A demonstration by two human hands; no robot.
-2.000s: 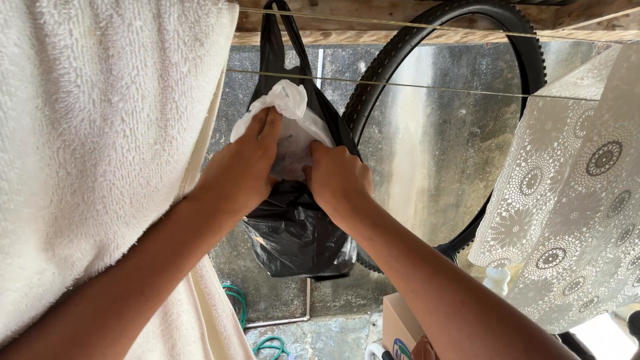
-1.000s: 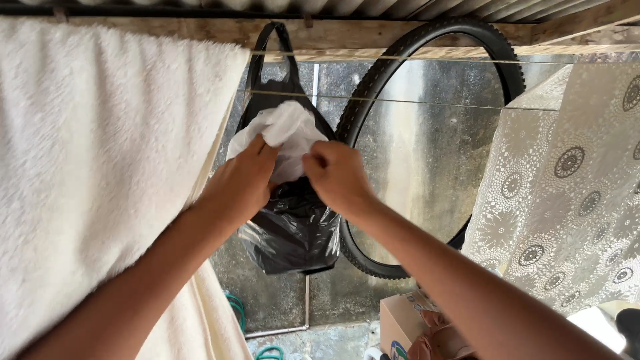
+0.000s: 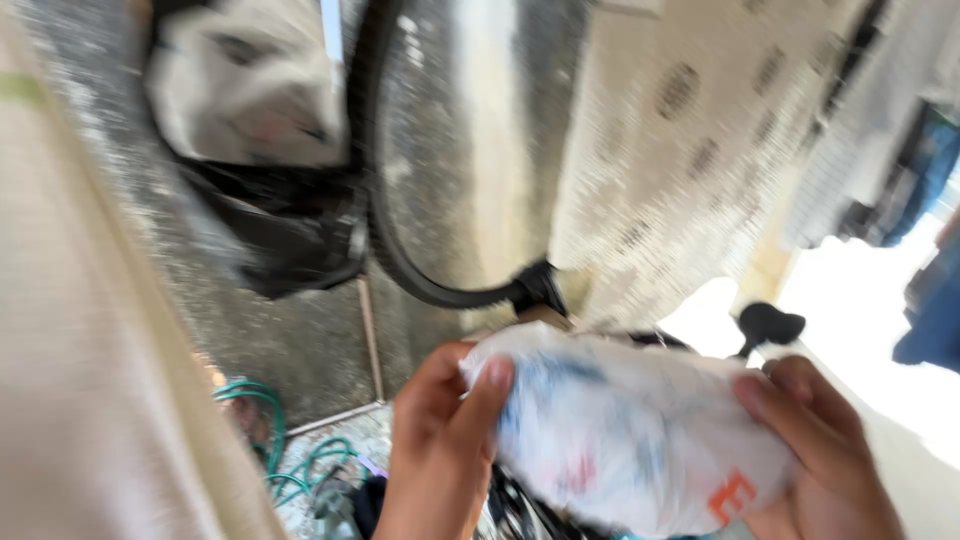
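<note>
A crumpled white plastic bag (image 3: 637,435) with blue, red and orange print is stretched between my hands at the lower right. My left hand (image 3: 450,427) grips its left end, thumb on top. At the right end, my right hand (image 3: 810,435) pinches the plastic between thumb and fingers. Behind, at the upper left, hangs a black plastic bag (image 3: 292,232) with more whitish plastic (image 3: 247,97) showing in its opening; neither hand touches it. The view is blurred, and what the held bag contains is hidden.
A bicycle tire (image 3: 420,289) hangs beside the black bag against a stained wall. A cream towel (image 3: 97,337) covers the left side. A patterned lace cloth (image 3: 675,150) hangs at the upper right. A green hose (image 3: 277,427) lies coiled on the floor below.
Both hands were at the mouth of the hanging black bag; now they are away from it, lower right, holding a white bag. The view has swung down and to the right.
</note>
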